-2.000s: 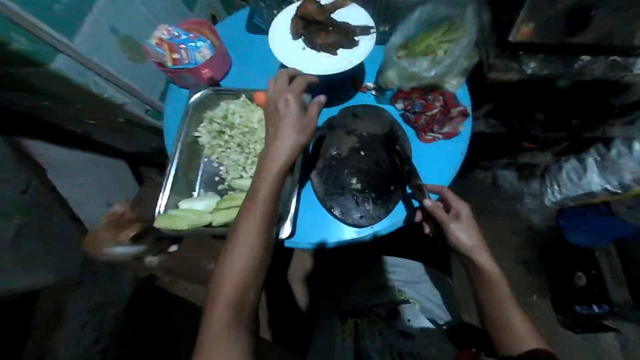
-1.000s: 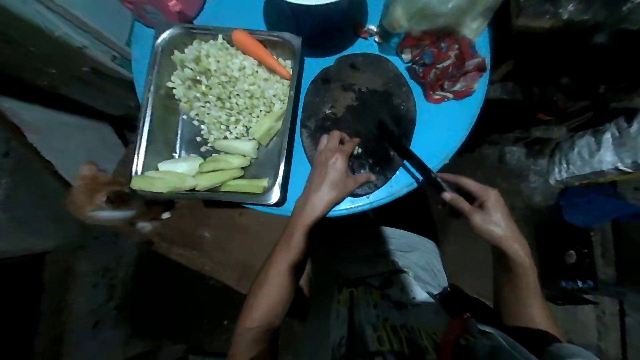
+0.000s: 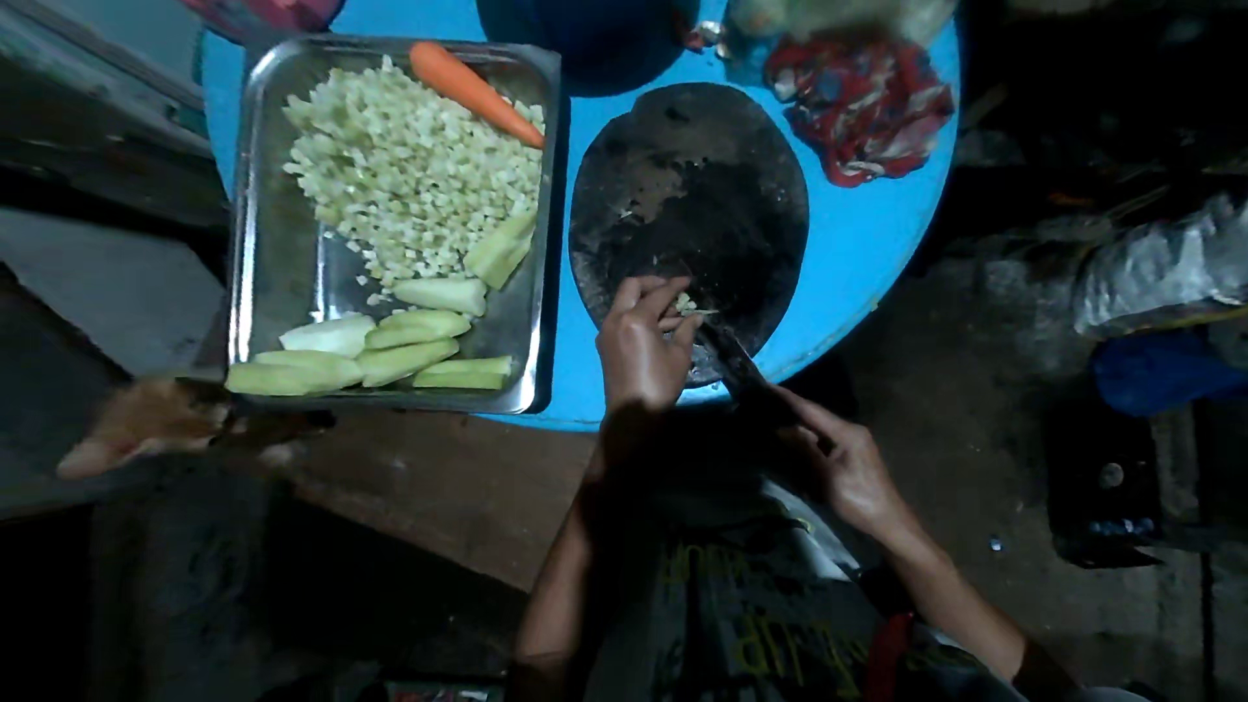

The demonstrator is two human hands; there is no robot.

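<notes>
My left hand (image 3: pixel 645 341) rests at the lower part of a dark round chopping board (image 3: pixel 721 214), its fingertips at a few small pale vegetable bits (image 3: pixel 687 304). My right hand (image 3: pixel 843 458) grips the handle of a dark knife (image 3: pixel 736 361), whose blade points up and left to those bits, beside my left fingers. Whether my left fingers pinch a piece is too unclear to tell. Left of the board, a metal tray (image 3: pixel 239 214) holds diced pale green vegetable (image 3: pixel 409 166), several peeled pieces (image 3: pixel 405 361) and an orange carrot (image 3: pixel 473 93).
The blue round table (image 3: pixel 877 244) also bears a red patterned plastic bag or cloth (image 3: pixel 863 107), a dark blue container (image 3: pixel 590 39), a clear plastic bag (image 3: pixel 838 15) and part of a pink container (image 3: pixel 268 15). An orange and white cat (image 3: pixel 146 424) is on the floor by the table's left side.
My left hand has moved from the carrot at the tray's top to the board. The knife, earlier at the board's right side, now lies by my left fingers. The view has tilted down.
</notes>
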